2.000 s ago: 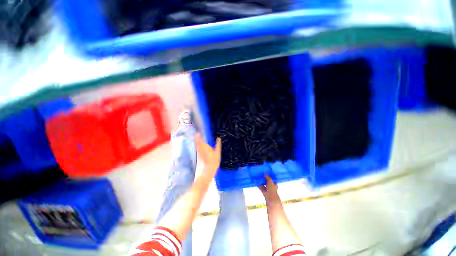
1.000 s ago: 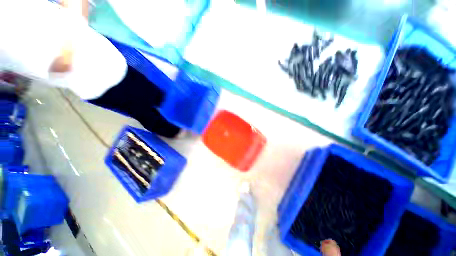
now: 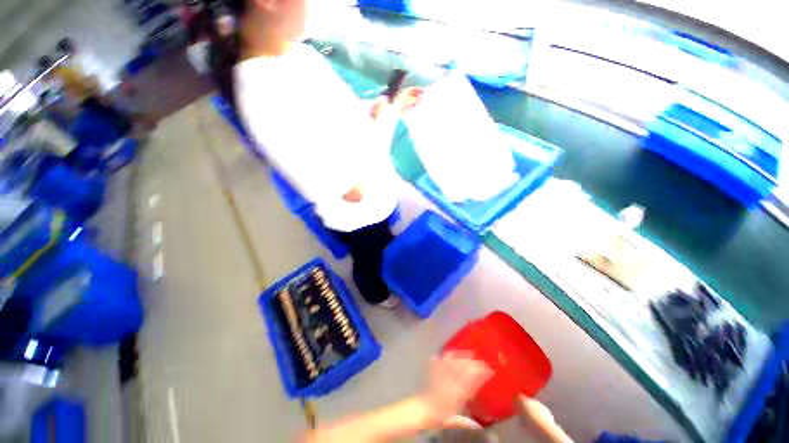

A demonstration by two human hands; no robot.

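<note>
A red plastic stool (image 3: 506,350) stands on the floor beside the green-edged bench. My left hand (image 3: 457,379) is blurred and lies over the stool's left side; whether its fingers grip it cannot be told. My right hand (image 3: 529,407) is at the stool's lower right edge, mostly cut from clear view by blur, and its grip is unclear. A loose heap of small black parts (image 3: 702,333) lies on the white bench cover (image 3: 554,234).
A blue crate with rows of tan-ended parts (image 3: 368,356) stands on the floor at left. A person in white (image 3: 311,130) sits beside the bench. A blue box (image 3: 430,260) stands near them. A cardboard pad (image 3: 610,264) lies on the bench.
The view has turned left along the bench. The stool appears nearer and lower, and both hands are now at it. The floor crates of black parts have mostly left the view.
</note>
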